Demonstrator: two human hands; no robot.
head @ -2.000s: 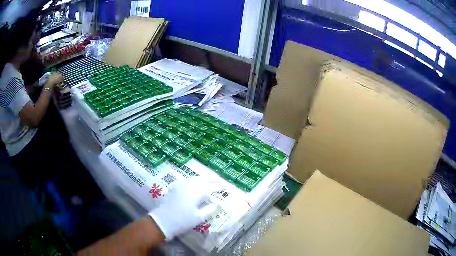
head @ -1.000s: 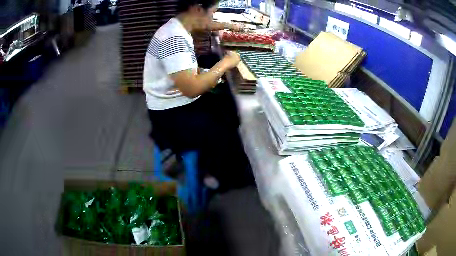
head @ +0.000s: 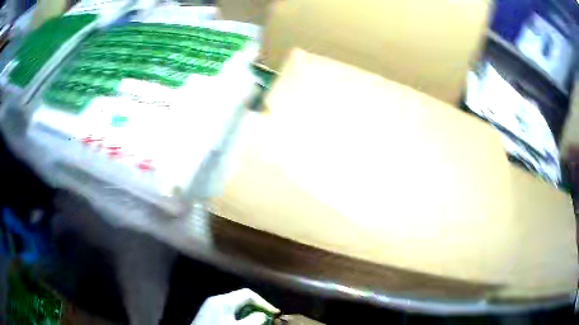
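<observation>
The view is blurred. My left hand (head: 222, 308), in a white glove, is at the bottom edge, below the bench's front edge, and partly cut off. It holds a small green unit (head: 253, 310) between its fingers. A skin-coloured bit beside the unit looks like the fingertips of my bare right hand (head: 301, 320); the rest is cut off by the frame, so its grip cannot be told. Rows of green units (head: 159, 54) lie on a thick white newspaper stack (head: 171, 136) at the left of the bench.
A large tan cardboard sheet (head: 374, 171) lies on the bench, with another cardboard sheet (head: 381, 41) upright behind it. Papers (head: 511, 114) lie at the right. Another layer of green units (head: 47, 47) is at the far left. Loose green units (head: 32, 298) show at the lower left.
The view has swung right from the neighbouring worker and green-filled carton to the cardboard. My gloved left hand, over the newspaper stack two seconds ago, is now low in front, holding a green unit.
</observation>
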